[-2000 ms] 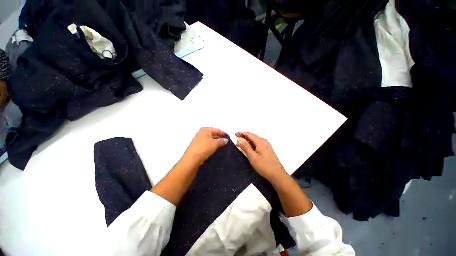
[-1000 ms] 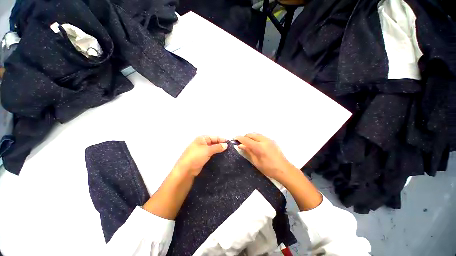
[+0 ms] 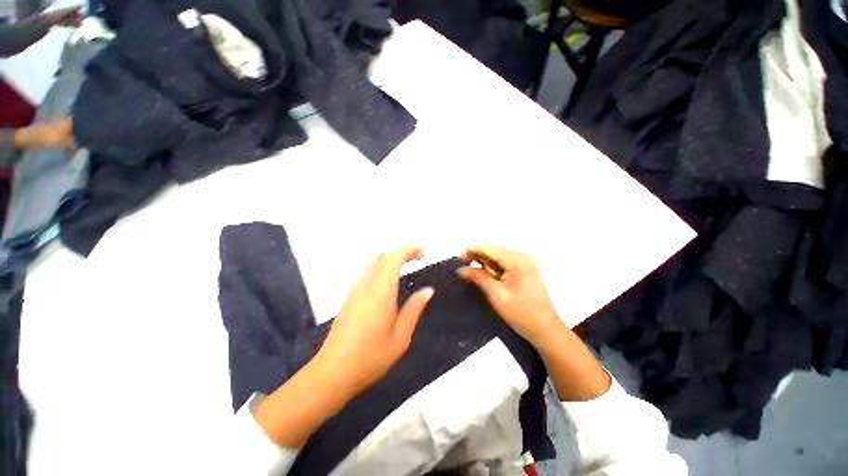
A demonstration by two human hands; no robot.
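A dark flecked garment (image 3: 437,321) lies at the table's near side, with off-white lining (image 3: 446,418) showing below and a sleeve (image 3: 265,307) lying out to the left. My left hand (image 3: 377,321) is at the garment's upper left edge, thumb over the cloth and fingers apart from it. My right hand (image 3: 511,288) pinches the garment's upper corner between thumb and fingertips. Small brass-coloured snips (image 3: 485,264) show in my right fingers, mostly hidden. A dark narrow end hangs at the lower right.
White table (image 3: 521,177) with an angled corner at right. Dark garments (image 3: 195,112) are heaped at the far left edge. A thick pile of dark garments (image 3: 735,260) hangs at the right. A person's hand (image 3: 46,135) and arm show at the far left.
My left thumb and fingers have spread from their pinch at the corner and moved along the edge, away from my right hand. The view has shifted, and another person's hands have appeared at left.
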